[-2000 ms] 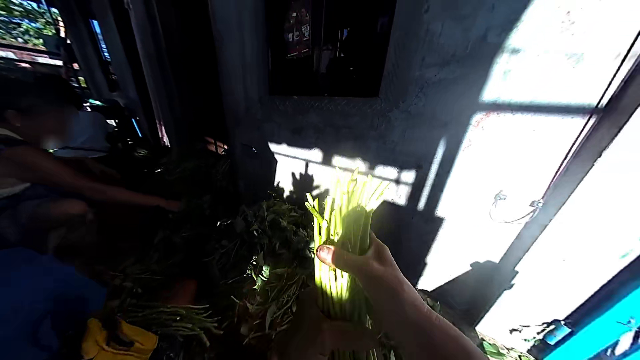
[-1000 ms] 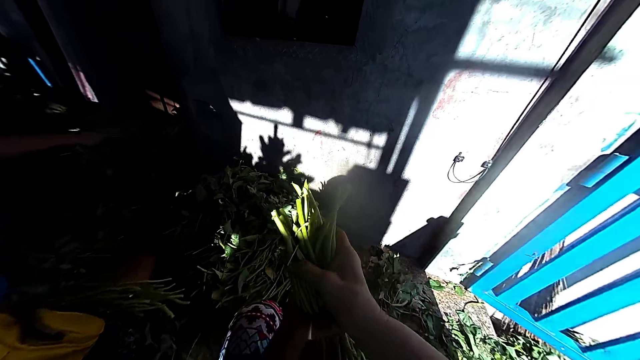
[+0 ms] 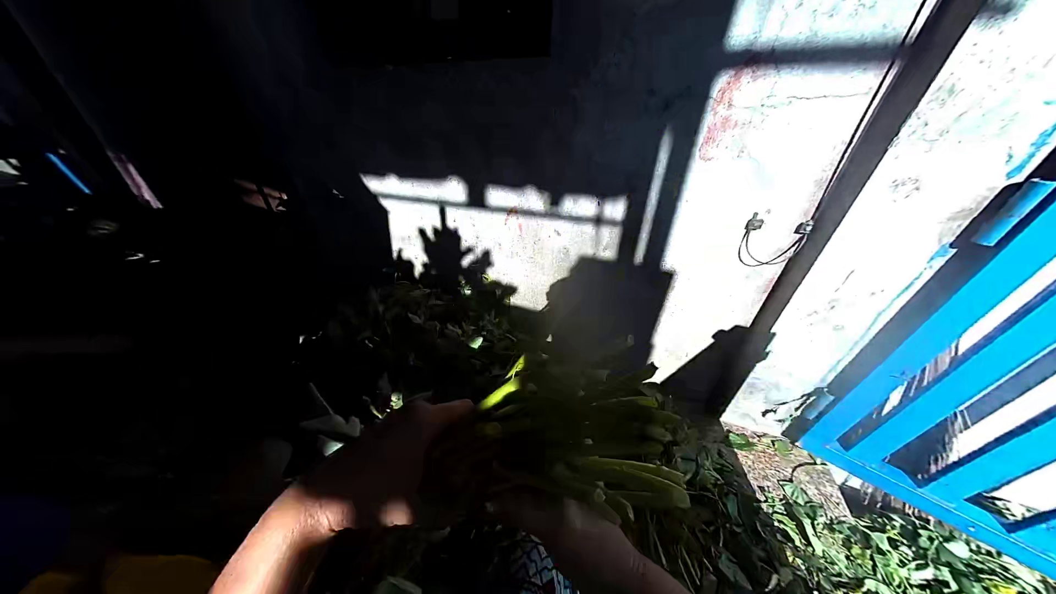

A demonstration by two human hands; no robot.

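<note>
A bunch of green leafy stalks [image 3: 610, 462] lies tilted in shade at the lower middle, its pale cut ends pointing right. My left hand [image 3: 404, 450] comes in from the lower left and rests against the bunch's left side, fingers largely lost in shadow. My right hand [image 3: 544, 516] is beneath the stalks, closed around them as far as the dim light shows. Patterned cloth [image 3: 532, 565] shows just below, between my forearms.
Heaped leafy greens [image 3: 445, 322] lie against the wall [image 3: 528, 247]. More cut leaves [image 3: 825, 528] cover the ground at lower right, beside a blue slatted gate [image 3: 932, 437]. A thin cable [image 3: 763, 260] hangs on the wall. Yellow material [image 3: 157, 573] shows at lower left.
My left hand has come into view at the bunch. The stalks, upright in my right hand before, now lie tilted and lower. The view has swung right and down.
</note>
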